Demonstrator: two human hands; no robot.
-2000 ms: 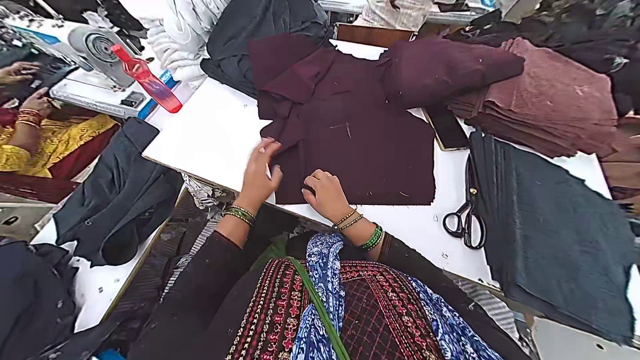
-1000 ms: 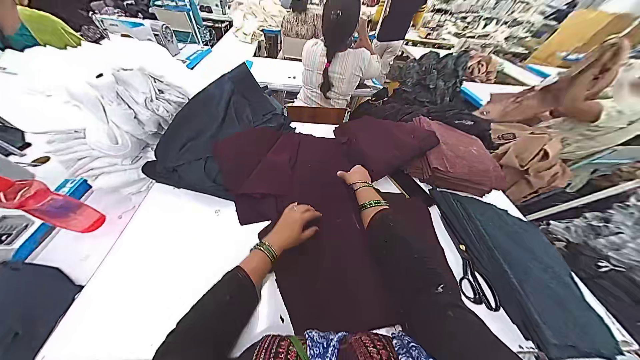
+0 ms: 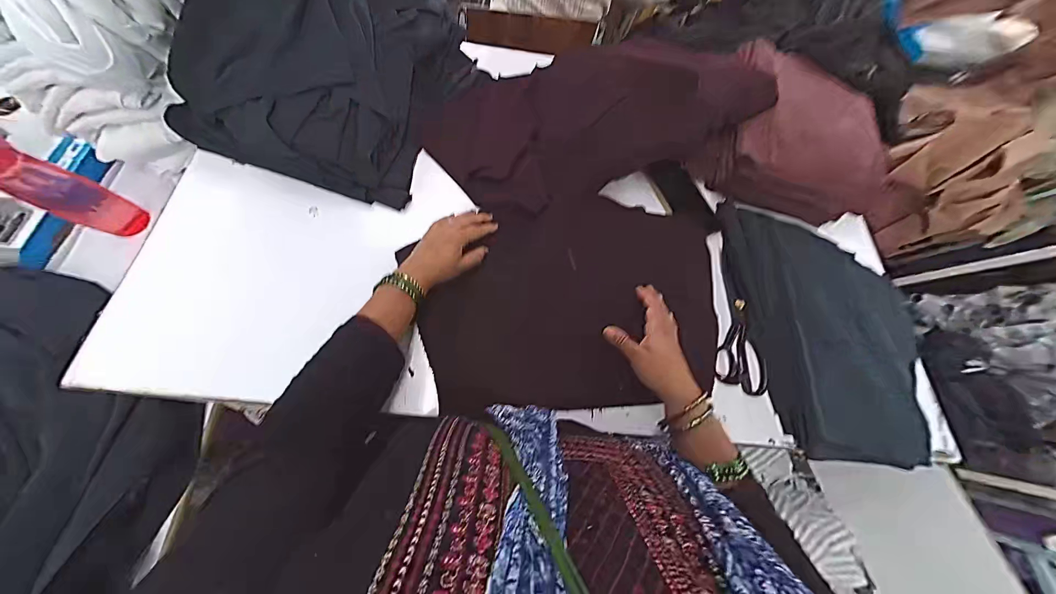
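A dark maroon fabric piece (image 3: pixel 561 330) lies flat on the white table (image 3: pixel 247 289), its lower edge close to my body. My left hand (image 3: pixel 450 247) rests on its upper left edge, fingers pointing right. Over its right part is my right hand (image 3: pixel 656 346), fingers spread and thumb out; whether it touches the cloth I cannot tell. Beyond my hands, more maroon fabric (image 3: pixel 569 124) lies bunched and reaches right onto a stack of lighter maroon cloth (image 3: pixel 808 140). Black-handled scissors (image 3: pixel 741 359) lie right of the flat piece.
A dark grey-blue cloth stack (image 3: pixel 833 338) lies right of the scissors. Dark fabric (image 3: pixel 305 91) is heaped at the back left, near white cloth (image 3: pixel 91 74) and a red translucent object (image 3: pixel 74 194). Brown cloth (image 3: pixel 973 157) sits at the far right.
The upper maroon fabric, spread above the flat piece two seconds ago, now lies bunched farther back. My right hand has come back toward my body from the upper fabric since one second ago.
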